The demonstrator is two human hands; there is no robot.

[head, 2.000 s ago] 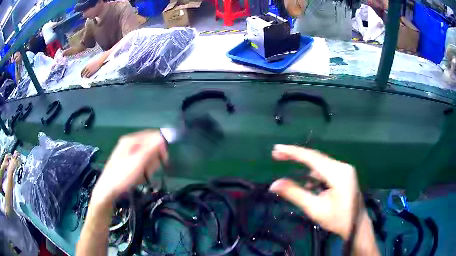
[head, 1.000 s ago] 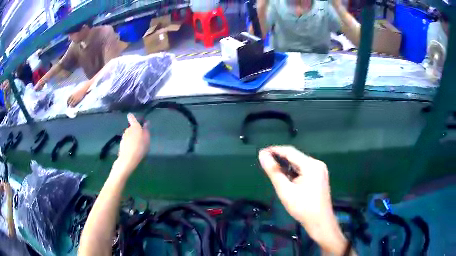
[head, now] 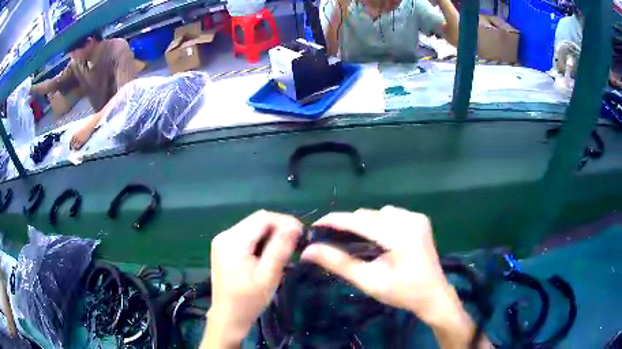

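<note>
My left hand (head: 256, 252) and my right hand (head: 382, 255) meet in front of me above the near bench. My right hand is closed around a black headband (head: 337, 236), and my left fingertips pinch its end. Thin wires stick up near that end. The lower part of the band blends into the black pile behind my hands, so its full shape cannot be told. A tangled pile of black headbands (head: 146, 300) with loose wires lies on the near bench.
Headbands lie spaced on the green belt (head: 232, 194), one (head: 326, 146) straight ahead. A clear plastic bag (head: 51, 286) is at near left. Green posts (head: 466, 61) stand beyond. Across are a blue tray (head: 300, 108) with a box and two seated people.
My left hand has come back from the belt to meet my right hand, and both now hold a headband. The view has shifted, and another headband shows at the belt's right.
</note>
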